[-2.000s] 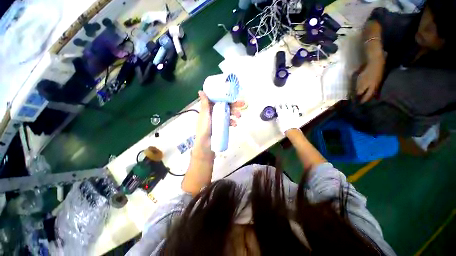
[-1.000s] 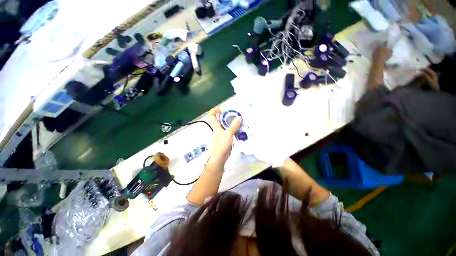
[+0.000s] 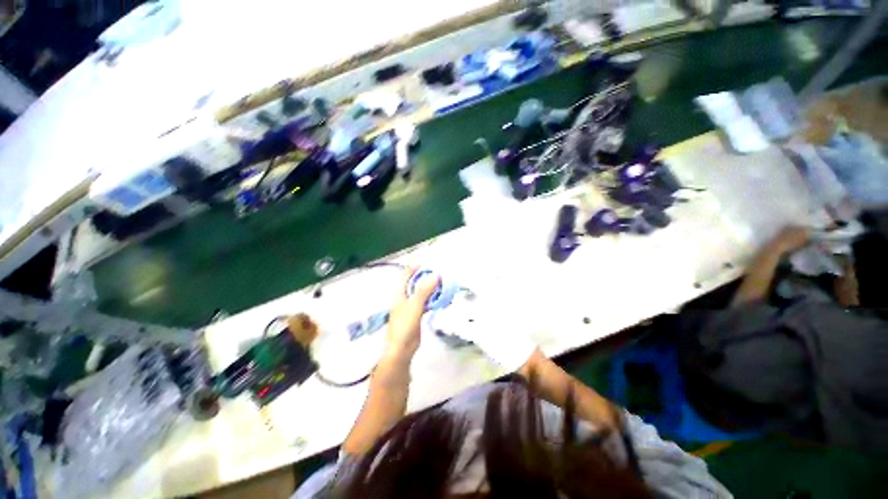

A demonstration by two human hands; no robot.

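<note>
A light blue blower body (image 3: 449,295) is held low over the white bench in front of me. Its round ringed end faces up in my bare left hand (image 3: 413,310), with the thumb over the ring. My right hand, in a white glove (image 3: 499,338), is just right of the body. It is blurred and washed out against the bench, so its fingers and anything in them cannot be made out.
A green bench grinder (image 3: 261,368) with a tan wheel and looped black cord stands left. Small blue-grey labels (image 3: 368,326) lie inside the loop. Dark blower units (image 3: 623,200) with tangled cables lie right. Crumpled clear plastic (image 3: 122,414) is far left. A person's arm (image 3: 769,265) reaches in at right.
The light body was upright in my left hand, then turned ring-end up. My gloved hand has come from the dark purple-ringed part to beside the body. The camera view has shifted.
</note>
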